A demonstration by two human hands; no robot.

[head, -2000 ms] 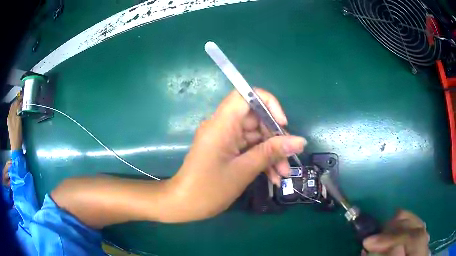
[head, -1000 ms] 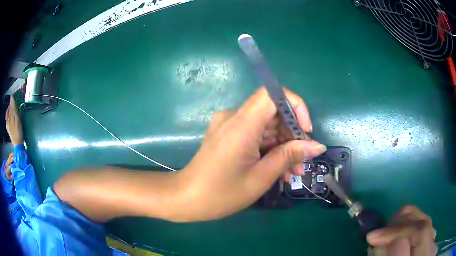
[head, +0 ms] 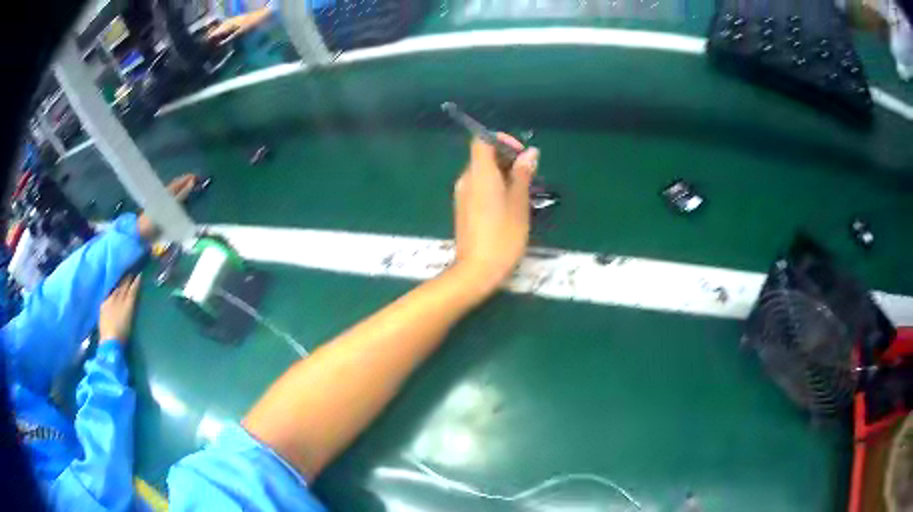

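Observation:
My left hand [head: 491, 215] is stretched out over the green conveyor, past the white edge strip. It holds the silver tweezers [head: 483, 130] pen-like, rounded end up and to the left. A small dark housing with a pale patch [head: 544, 200] lies right beside the fingers; I cannot tell whether the hand or tweezers touch it. The tweezers' tips are hidden by the hand. My right hand, the soldering iron and the black jig are out of the picture. The thin solder wire [head: 521, 495] curves over the bench at the bottom.
Solder spool [head: 205, 275] on its stand at left. Other units [head: 684, 196] lie on the belt. Black fan [head: 806, 345] and red tray [head: 859, 440] at right. Large black compartment tray [head: 791, 60] across the belt. A person's blue sleeves [head: 85, 275] and hands at left.
My view has lifted toward the conveyor. My left hand has moved from the jig out over the belt, still holding the tweezers. My right hand, the iron and the jig have left the picture.

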